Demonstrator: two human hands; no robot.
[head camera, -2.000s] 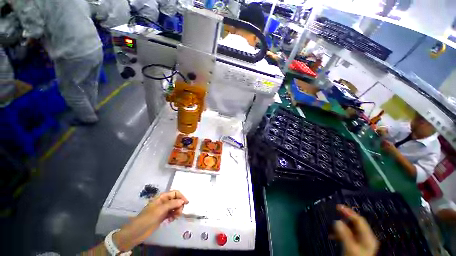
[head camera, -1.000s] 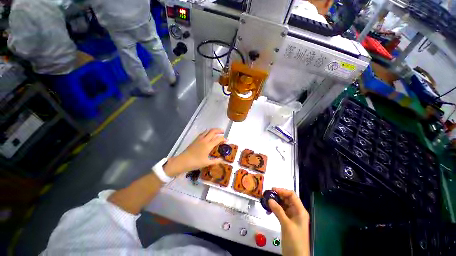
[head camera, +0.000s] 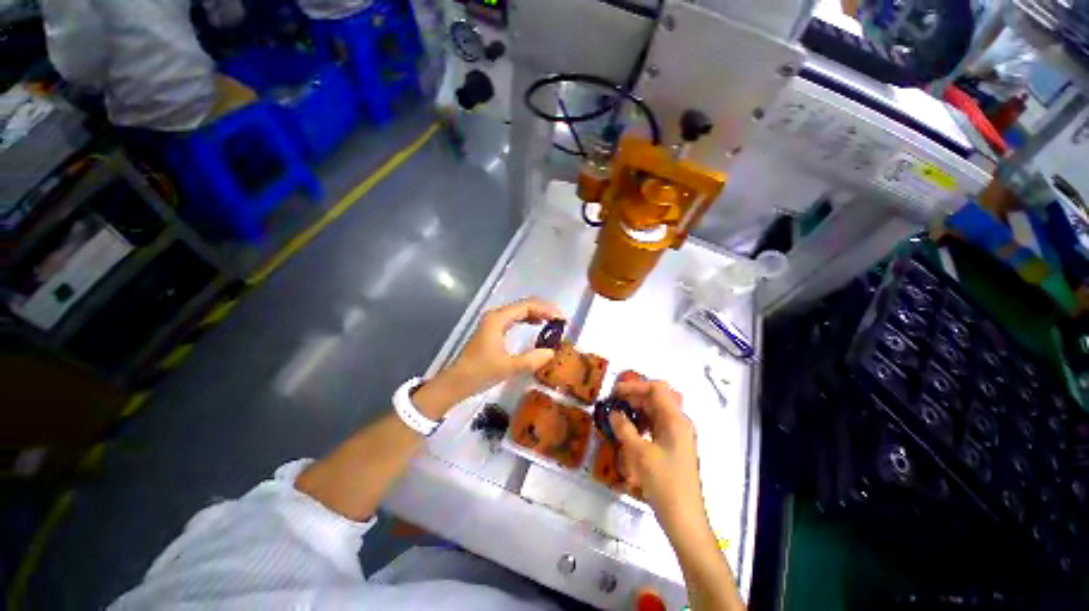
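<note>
My left hand (head camera: 511, 346) holds a round black housing (head camera: 551, 334) by its edge, tilted, just above the back left orange nest (head camera: 573, 374). My right hand (head camera: 651, 432) holds another round black housing (head camera: 617, 415) over the right-hand nests. It partly hides the back right nest and the front right nest (head camera: 609, 467). The front left nest (head camera: 551, 427) holds no housing. Whether the right housing touches a nest cannot be told.
The orange machine head (head camera: 633, 245) hangs behind the nests. Small dark screws (head camera: 491, 420) lie left of them. A metal tool (head camera: 721, 333) and clear scraps lie at the bed's right rear. Black blister trays (head camera: 955, 394) stand at right. A red button (head camera: 651, 600) is on the front edge.
My left hand has lifted the housing out of the back left nest. My right hand has brought its housing from the bench side, over the bed's front, to above the right-hand nests.
</note>
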